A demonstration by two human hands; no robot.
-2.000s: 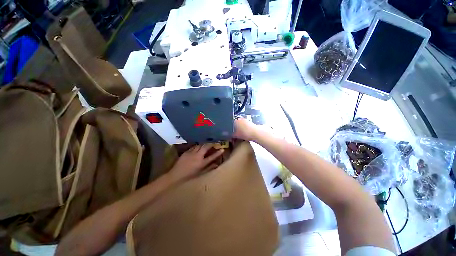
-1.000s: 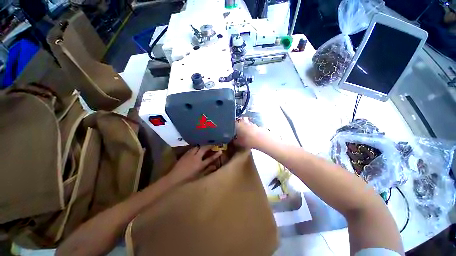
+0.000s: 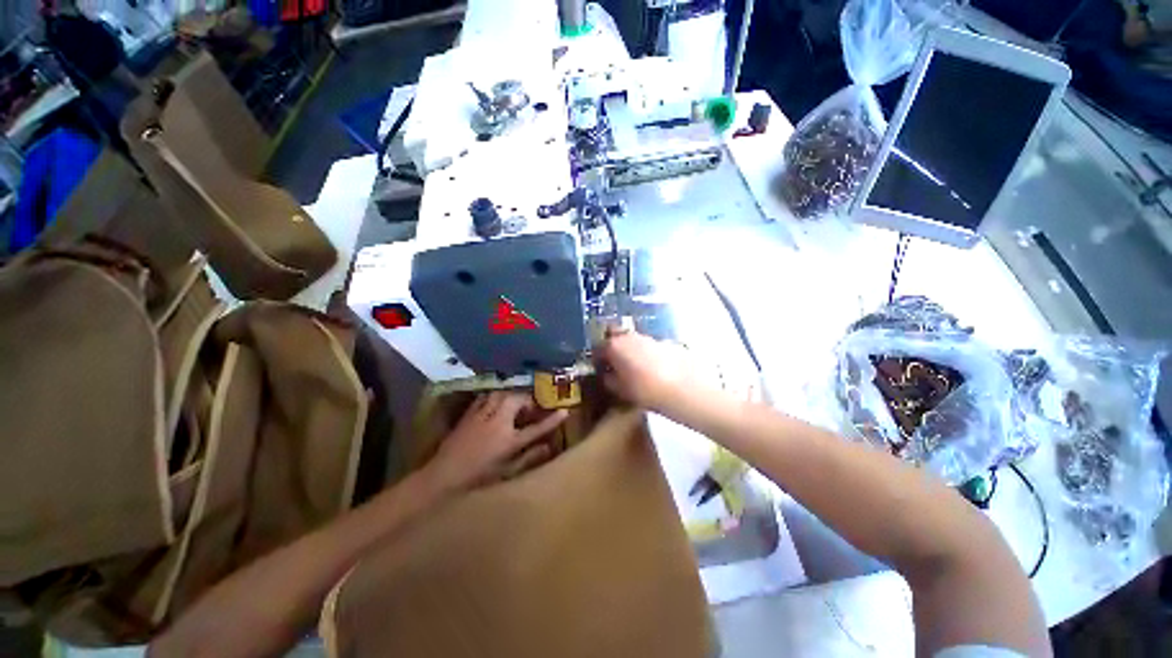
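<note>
A brown bag body (image 3: 527,553) lies on the lap side of the table and runs up under the head of the white sewing machine (image 3: 499,309). A brass-coloured clamp (image 3: 558,390) sits below the dark grey cover. My left hand (image 3: 495,435) lies on the cloth left of the clamp, fingers spread and pressing on it. My right hand (image 3: 630,365) is at the right of the head, fingers bent at the cloth's upper right edge. Its fingertips are partly hidden, so what it grips cannot be told.
Piled brown bags (image 3: 77,411) fill the left. Snips (image 3: 706,487) lie on the work plate right of the cloth. An open plastic bag of dark hardware (image 3: 915,392), another tied one (image 3: 829,161) and a control screen (image 3: 961,135) stand at right.
The view has shifted slightly. The brass-coloured clamp shows more fully below the head. My left hand has moved slightly left and down from it. My right hand stays beside the head.
</note>
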